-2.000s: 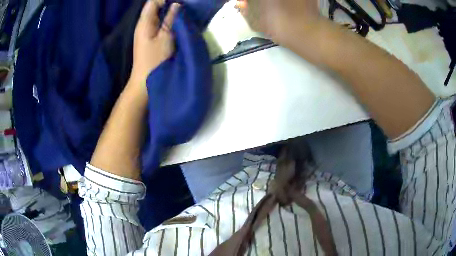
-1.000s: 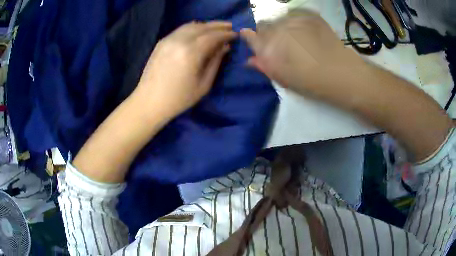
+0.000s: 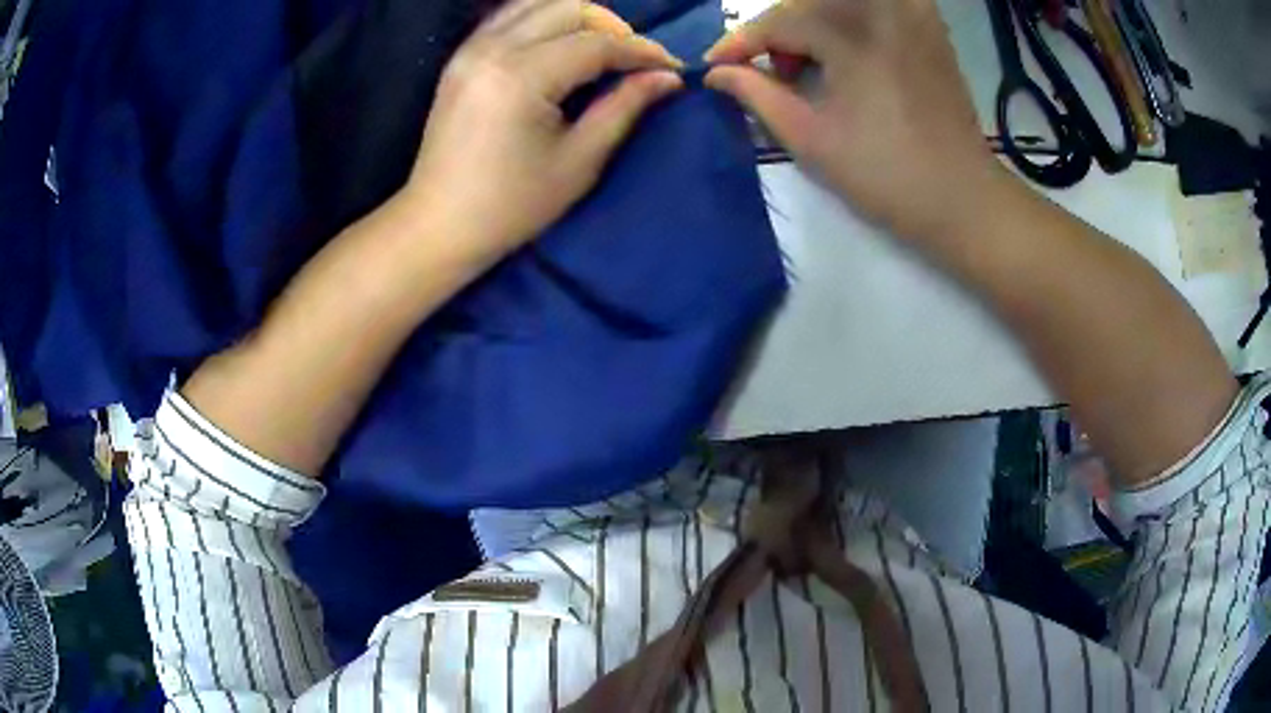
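Observation:
The dark blue garment (image 3: 599, 334) covers the left of the white table and hangs over its front edge to the lap. My left hand (image 3: 537, 119) pinches the garment's edge between thumb and forefinger near the top centre. My right hand (image 3: 850, 105) pinches the same edge just to the right, its fingertips almost touching those of my left hand. A black panel (image 3: 365, 105) lies among the blue cloth at the upper left. The sewing machine is not visible.
Black-handled scissors (image 3: 1043, 132) lie on the white table (image 3: 892, 327) at the upper right, with thin tools (image 3: 1115, 63) beside them. Dark cloth scraps (image 3: 1213, 153) are at the right edge. A fan (image 3: 21, 627) is at the lower left.
My left hand has moved right with the cloth, which now covers more of the table's middle. My right hand has come down to meet it at the cloth's edge.

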